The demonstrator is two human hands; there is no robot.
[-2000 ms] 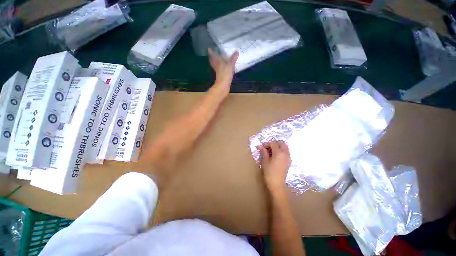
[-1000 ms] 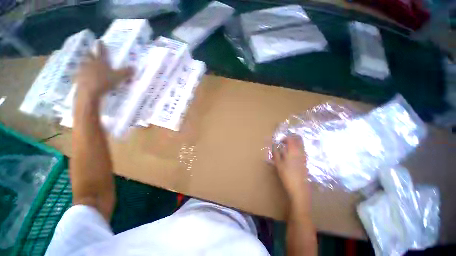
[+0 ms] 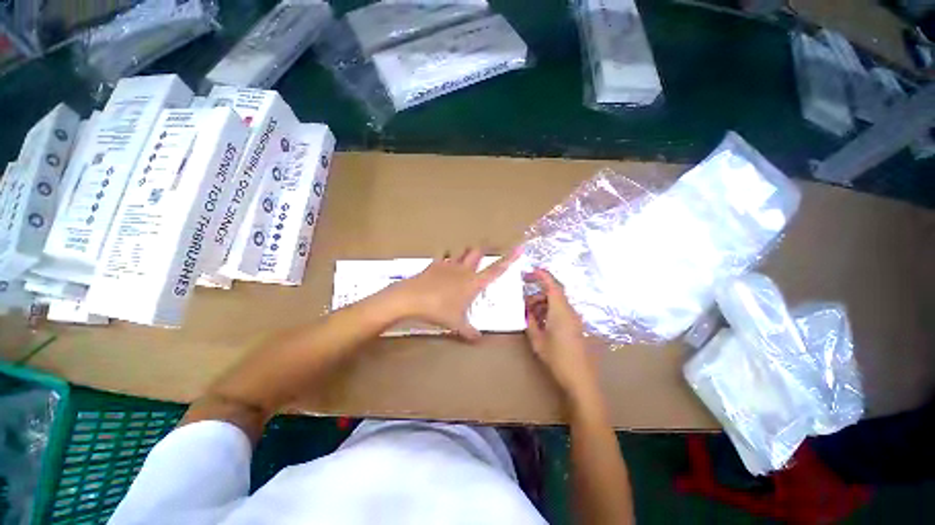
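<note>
A white product box (image 3: 384, 274) lies flat on the brown bench, its long side left to right. My left hand (image 3: 456, 295) is spread over it and grips its right part. My right hand (image 3: 549, 318) is at the box's right end, fingers curled at the near edge of a clear poly bag (image 3: 574, 231). That bag lies on the left end of the shiny stack of empty poly bags (image 3: 682, 261). Whether the box's end is inside the bag cannot be told. The pile of unbagged boxes (image 3: 169, 205) leans at the left.
The green conveyor belt (image 3: 554, 123) runs beyond the brown bench (image 3: 410, 374) and carries several bagged boxes (image 3: 451, 64). Spare bag bundles (image 3: 759, 385) lie at the right. A green crate (image 3: 113, 451) stands at lower left. A grey metal post (image 3: 877, 138) is at upper right.
My left hand has moved from the belt to the box pile and back to the middle, now with a box. The right hand stays by the bags. The view has shifted.
</note>
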